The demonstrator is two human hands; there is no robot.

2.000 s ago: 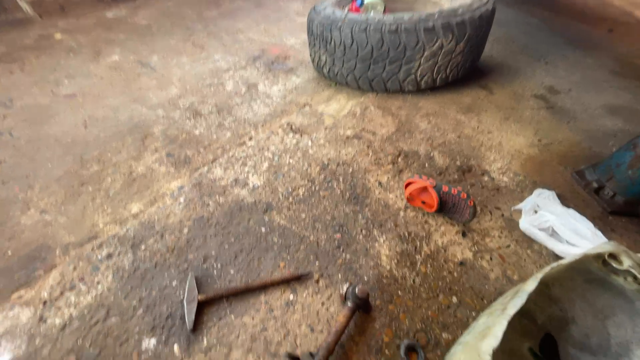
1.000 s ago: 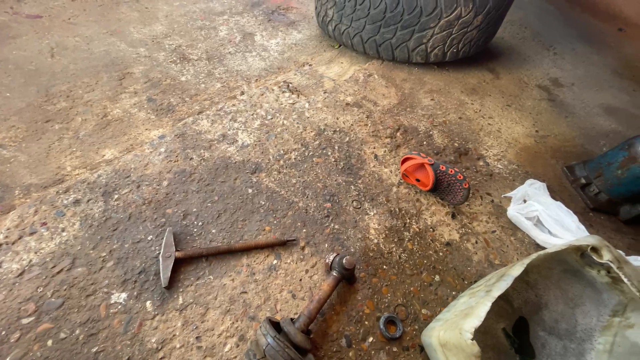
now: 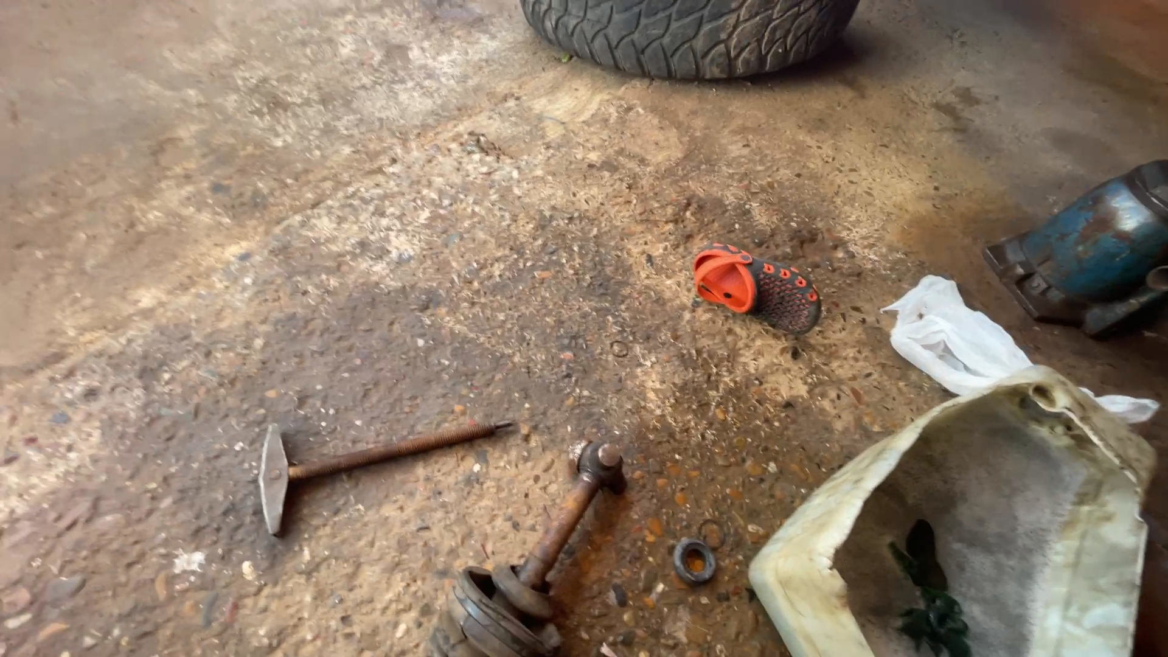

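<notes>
Neither of my hands shows in the head view. A hammer with a rusty, ribbed metal handle and a pointed head lies on the rough floor at lower left. To its right, a ball-peen hammer has its handle end at a greasy, ribbed metal part, cut off by the bottom edge. A small dark ring lies beside a thinner ring. Farther up, a small orange and dark clog rests on the floor.
A cut-open, dirty white plastic container with dark bits inside stands at lower right. A white plastic bag touches its rim. A worn blue bottle jack is at the right edge. A large tire lies at the top.
The view has tilted down, so more of the ribbed metal part and the white container shows. Nothing on the floor has plainly moved.
</notes>
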